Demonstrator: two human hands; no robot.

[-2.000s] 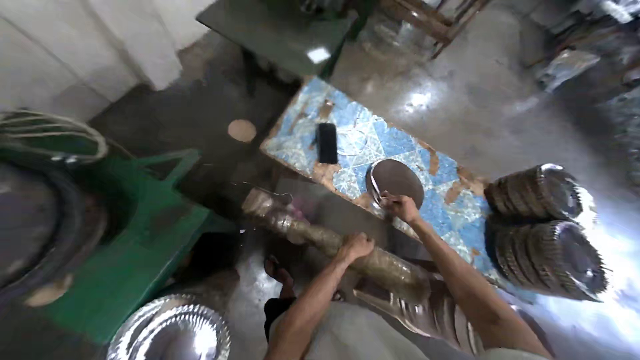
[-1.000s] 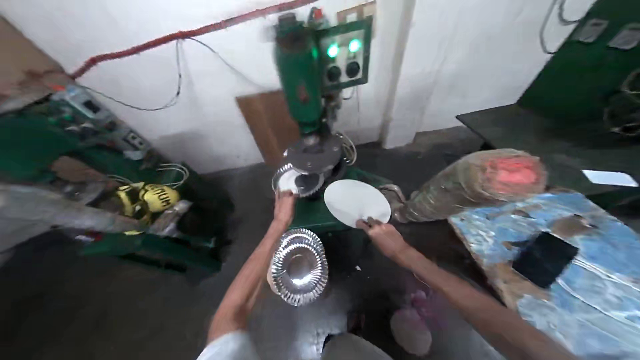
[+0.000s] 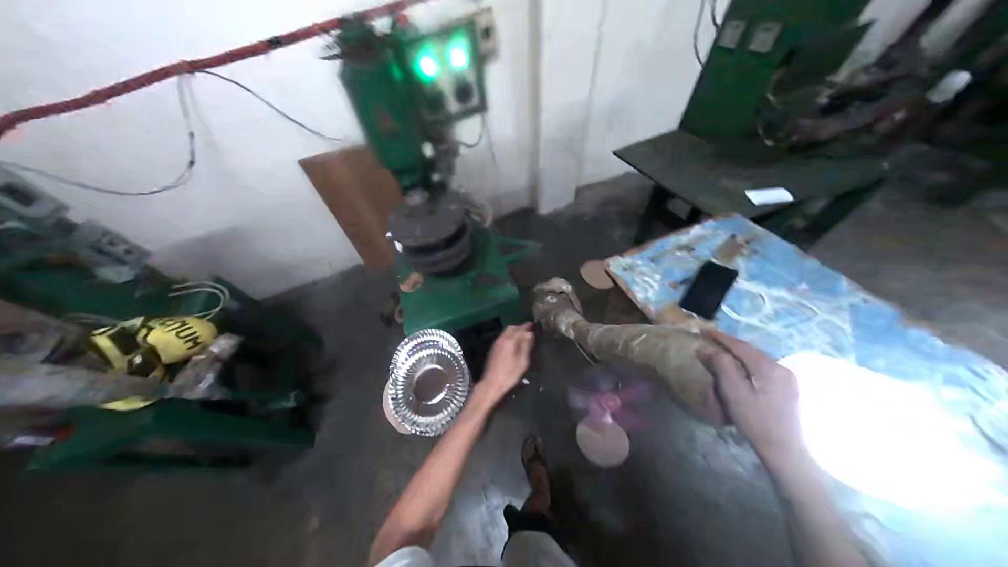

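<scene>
My left hand (image 3: 510,358), fingers curled and slightly blurred, hangs by the front of the green press base (image 3: 461,295); I see nothing in it. Just left of it lies a stack of silver fluted plates (image 3: 429,383) with a brown disc edge under it. My right hand (image 3: 752,386) is at the near end of a long roll wrapped in tan film (image 3: 646,346), thumb and fingers against it; whether it grips is unclear. Beside that hand, a very bright, glaring surface (image 3: 890,433) lies on the blue-patterned table (image 3: 827,307). The press's round die (image 3: 429,228) shows no plate.
A black phone (image 3: 709,289) lies on the blue table. Below the roll, a spinning pink fan (image 3: 608,402) stands near a brown disc (image 3: 602,442). A green machine with a yellow bag (image 3: 177,339) is at left; a dark table (image 3: 677,157) stands behind.
A second ago my left hand held a silver plate at the die and my right hand a pale disc. Neither shows in them now; the left hand is lower, the right is at the roll.
</scene>
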